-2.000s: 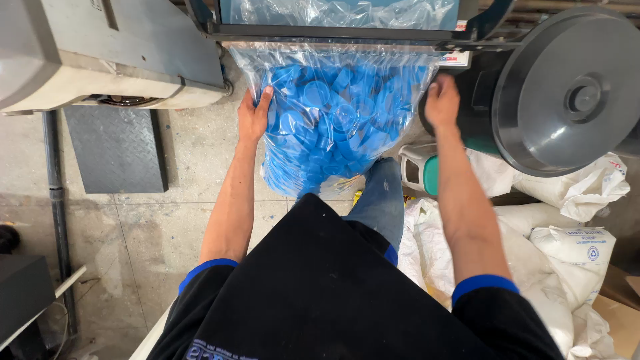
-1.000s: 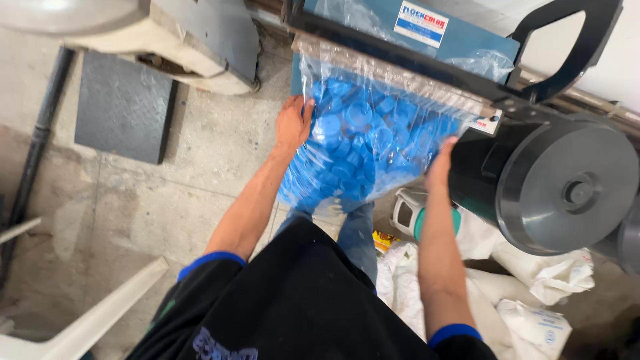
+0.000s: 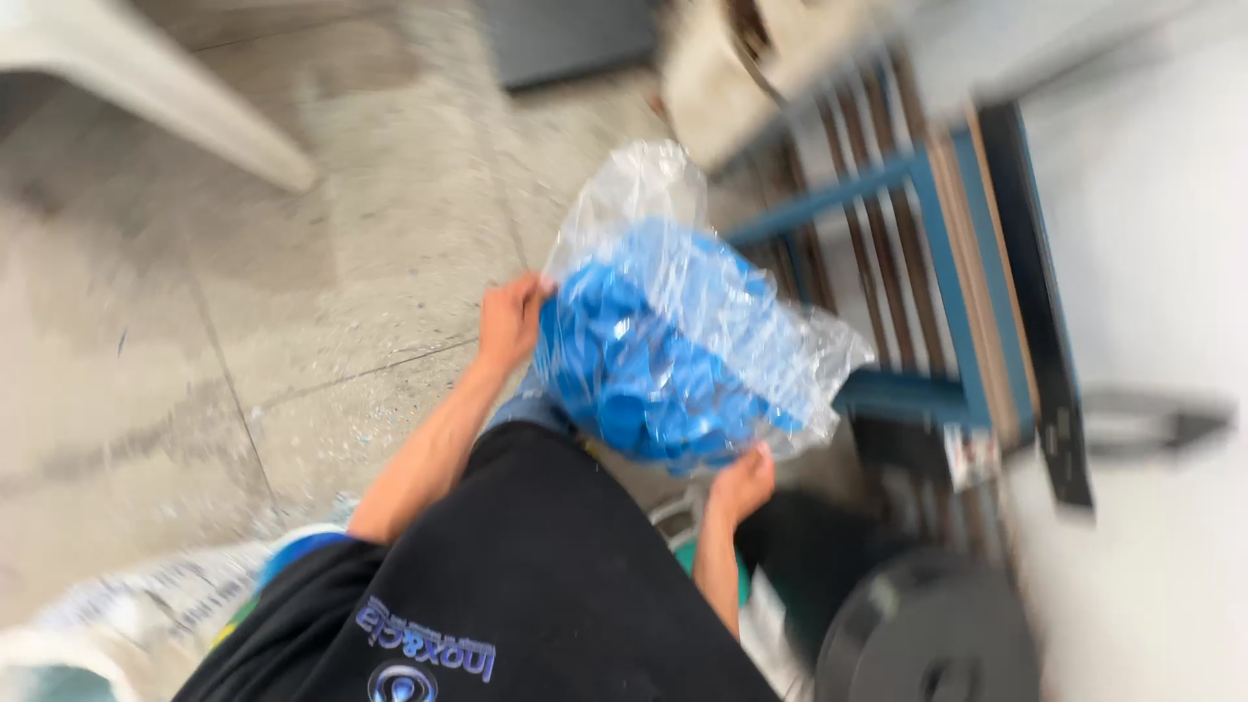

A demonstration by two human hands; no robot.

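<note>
A clear plastic bag (image 3: 653, 351) full of blue plastic pieces, which look like caps, is held in front of my body. My left hand (image 3: 515, 317) grips its left edge, and my right hand (image 3: 743, 483) grips its lower right edge. The bag's loose upper end points away from me, beside the blue metal frame (image 3: 951, 283) of a machine. Both hands are somewhat blurred, and parts of the fingers are hidden behind the plastic.
At the lower right stands a dark lidded bin (image 3: 926, 634), with a green and white container (image 3: 687, 551) close by. A white plastic leg (image 3: 224, 117) reaches in at upper left. A dark plate (image 3: 570, 39) lies on the concrete floor. A white sack (image 3: 166, 595) is at lower left.
The bag, earlier hanging under the machine's bar, is now away from it, held between both hands. The view has swung strongly around.
</note>
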